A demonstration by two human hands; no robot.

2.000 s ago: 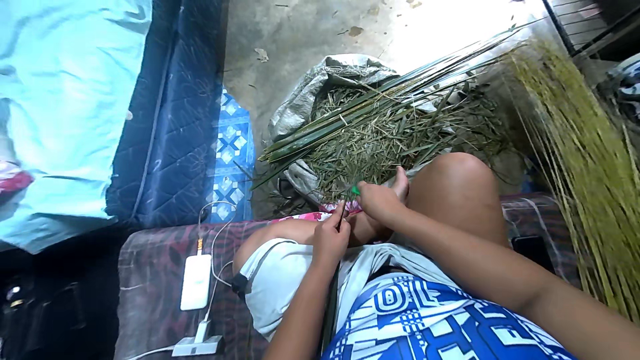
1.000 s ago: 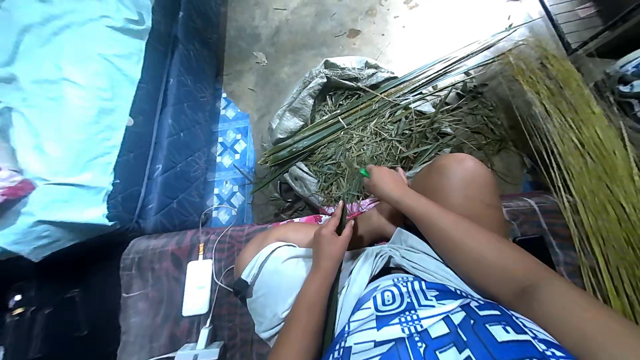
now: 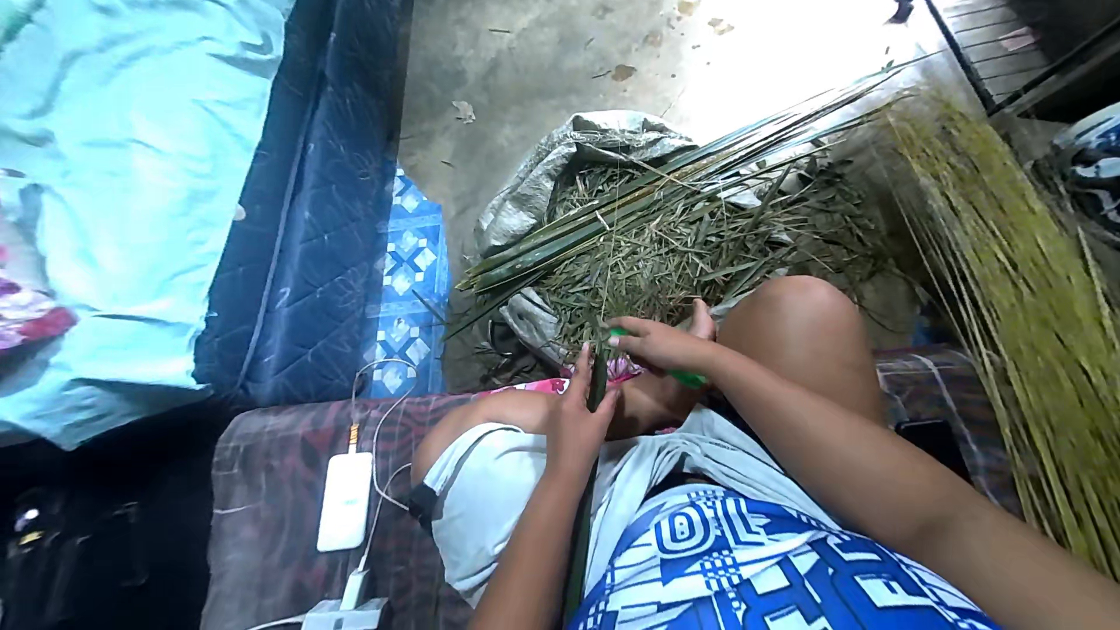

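Observation:
My left hand (image 3: 582, 407) is closed around a long green palm leaf strip (image 3: 598, 376), which runs back beneath my forearm. Just right of the strip's far end, my right hand (image 3: 656, 343) grips a green-handled tool (image 3: 691, 379); its blade cannot be made out. Beyond both hands, leaf scraps (image 3: 665, 262) lie heaped on an open woven sack (image 3: 525, 197). Long green leaves (image 3: 560, 241) rest across the heap. A large bundle of thin yellow-green leaf ribs (image 3: 1015, 289) stands out at the right.
On the cushioned seat (image 3: 262, 490) at the left lie a white power bank (image 3: 345, 501) and a cable running to a white adapter (image 3: 346, 615). A dark phone (image 3: 934, 446) is at the right. A blue mattress (image 3: 289, 219) with a light blue sheet (image 3: 131, 192) borders the floor.
My right hand has shifted slightly between the frames, close to the strip, with the green tool still in it. My left hand has kept hold of the strip.

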